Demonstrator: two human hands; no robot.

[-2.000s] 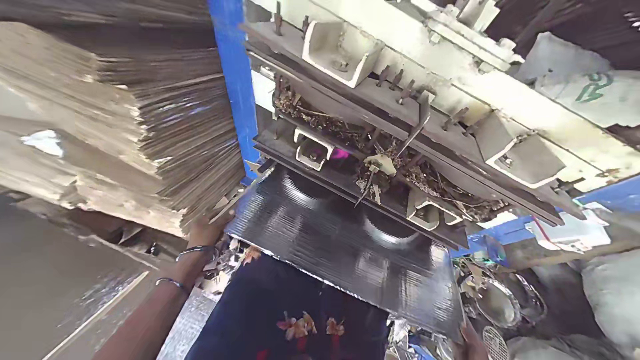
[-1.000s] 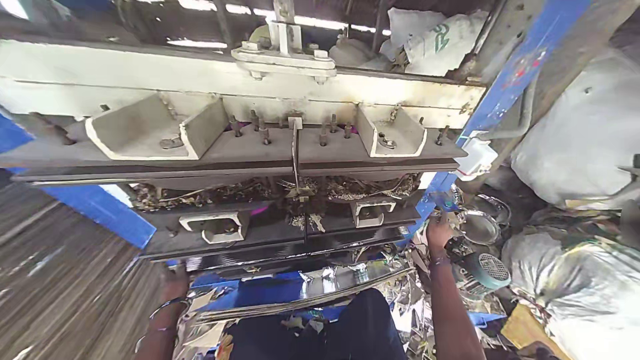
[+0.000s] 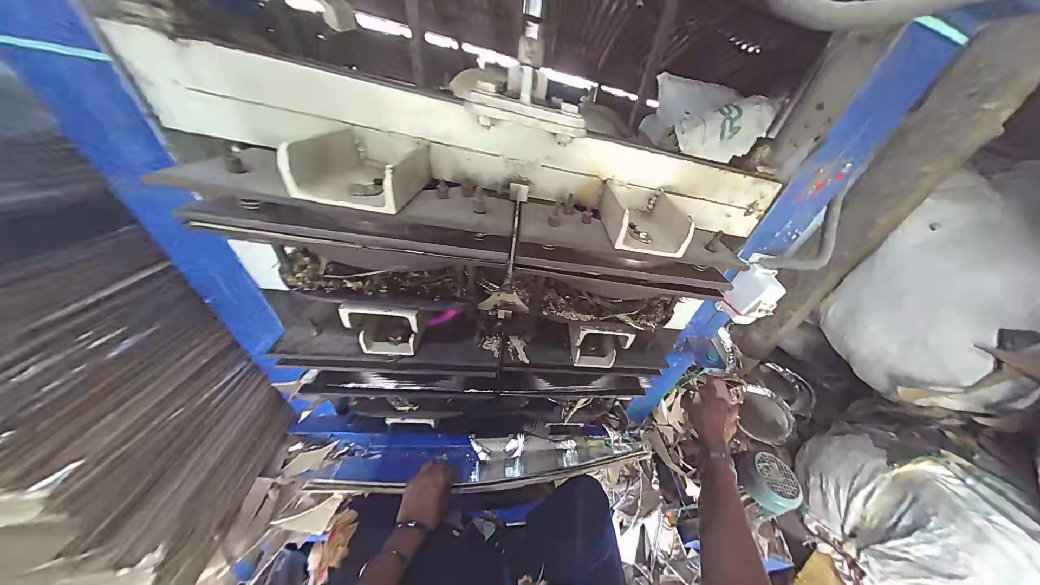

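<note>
A press-like machine with a cream steel beam stands in front of me, with dark plates across it. A dark, shiny sheet lies level between its lower plates. Below that is a blue ledge with a glossy strip along its right part. My left hand, with bangles at the wrist, rests at the front edge of this ledge; its fingers are partly hidden. Out to the right, my right hand is beside the blue post, near a small box with cables; whether it grips anything is unclear.
Blue posts flank the machine. At the left is a stack of thin brown sheets, blurred. A green motor, a round metal ring and large white sacks are at the right. Scraps litter the floor.
The shiny sheet, held in front of the machine two seconds ago, now lies between its plates. My left hand has moved from the plates' left end to the ledge. The view has swung round.
</note>
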